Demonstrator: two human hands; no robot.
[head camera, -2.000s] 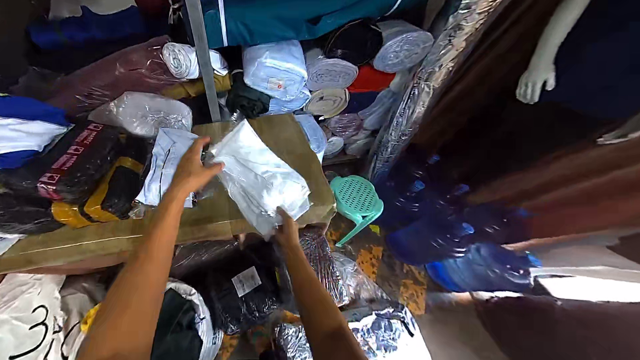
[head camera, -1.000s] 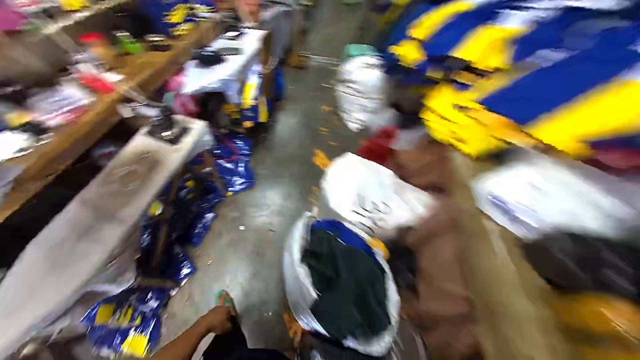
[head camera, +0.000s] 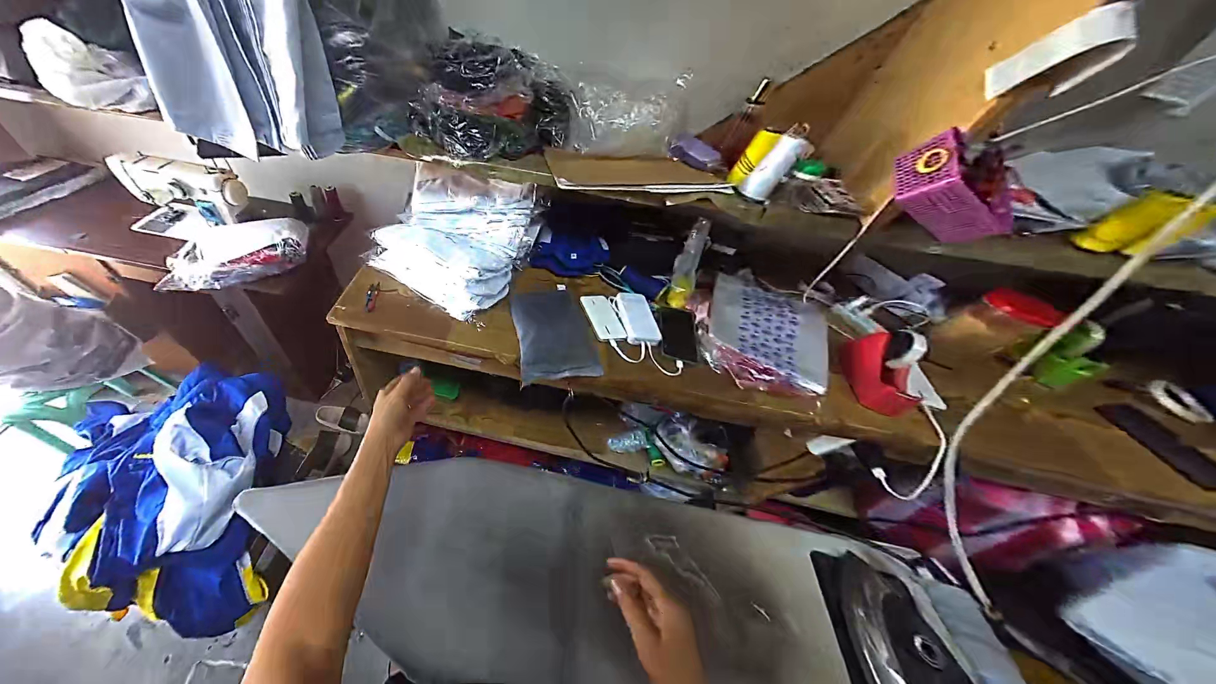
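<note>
My left hand (head camera: 404, 404) reaches out at the lower shelf of the wooden desk (head camera: 446, 347), near a small green object (head camera: 445, 388); its fingers are partly hidden, and whether it holds anything cannot be told. Over the grey ironing board (head camera: 494, 560) my right hand (head camera: 651, 617) hovers with bent, parted fingers and nothing in it. An iron (head camera: 888, 622) stands on a dark pad at the board's right end. On the desk are a stack of bagged white items (head camera: 461, 242), a folded grey cloth (head camera: 554, 334), white power banks (head camera: 636, 318) with cables and a black phone (head camera: 678, 334).
Blue, white and yellow garments (head camera: 180, 494) are heaped at left by a green plastic stool (head camera: 43, 427). Behind are a sewing machine (head camera: 180, 185) and an upper shelf with a pink basket (head camera: 950, 185). A white cord (head camera: 1035, 351) hangs across the right side.
The view has swung from a fabric-covered table, past an aisle, to the ironing board and desk. The clear-bagged white item held in both hands two seconds ago is no longer in view.
</note>
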